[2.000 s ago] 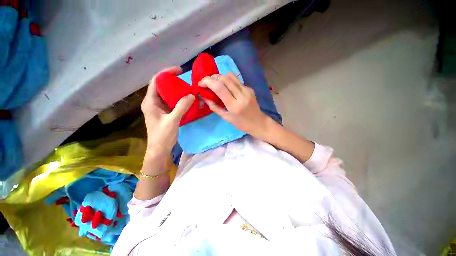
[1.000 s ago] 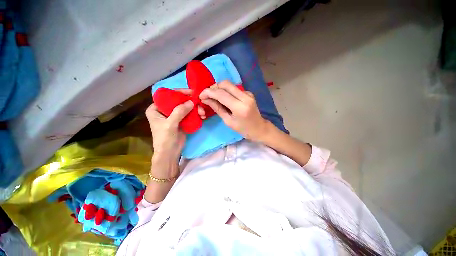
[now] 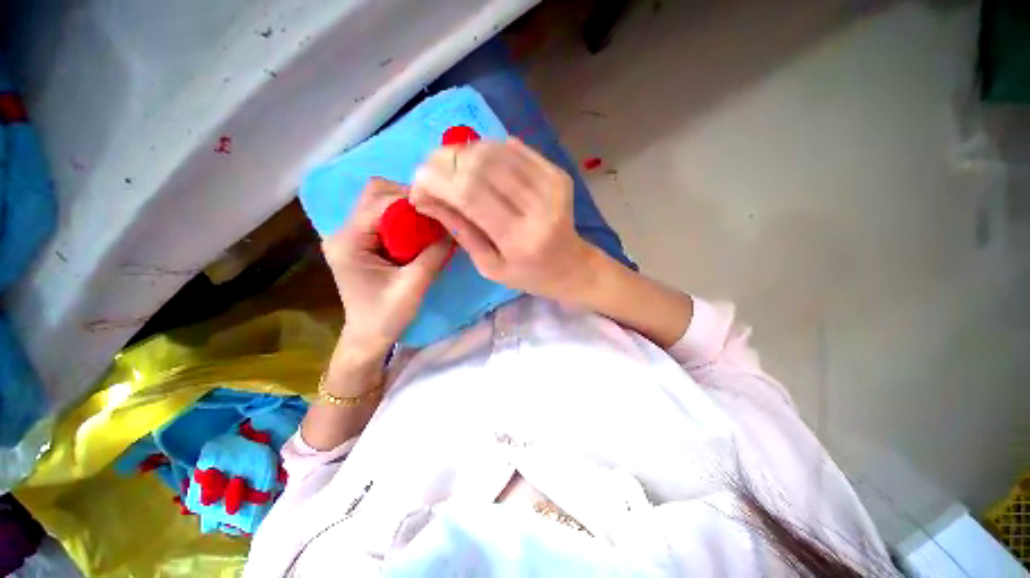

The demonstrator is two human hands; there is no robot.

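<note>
A light-blue plush gift-box piece (image 3: pixel 366 160) lies on my lap over blue jeans. A red plush bow (image 3: pixel 408 231) is on it, mostly covered by my hands. My left hand (image 3: pixel 382 271) is closed around the bow, with one loop showing between thumb and fingers. My right hand (image 3: pixel 503 212) is blurred, its fingers pinched together over the bow's middle, close to my left fingertips. A bit of red shows beyond the right fingers. No needle or thread can be made out.
The white-covered table (image 3: pixel 203 136) runs along the left and top, with thread bits and a small red scrap (image 3: pixel 223 146). Blue plush pieces (image 3: pixel 25 203) lie at its far left. A yellow bag (image 3: pixel 85 497) holds pieces with bows (image 3: pixel 234 483). A yellow crate (image 3: pixel 1011 522) is at lower right.
The bow's two loops, spread open before, are now squeezed and largely hidden. My right hand has moved over the bow's middle. The blue piece has shifted slightly left and up.
</note>
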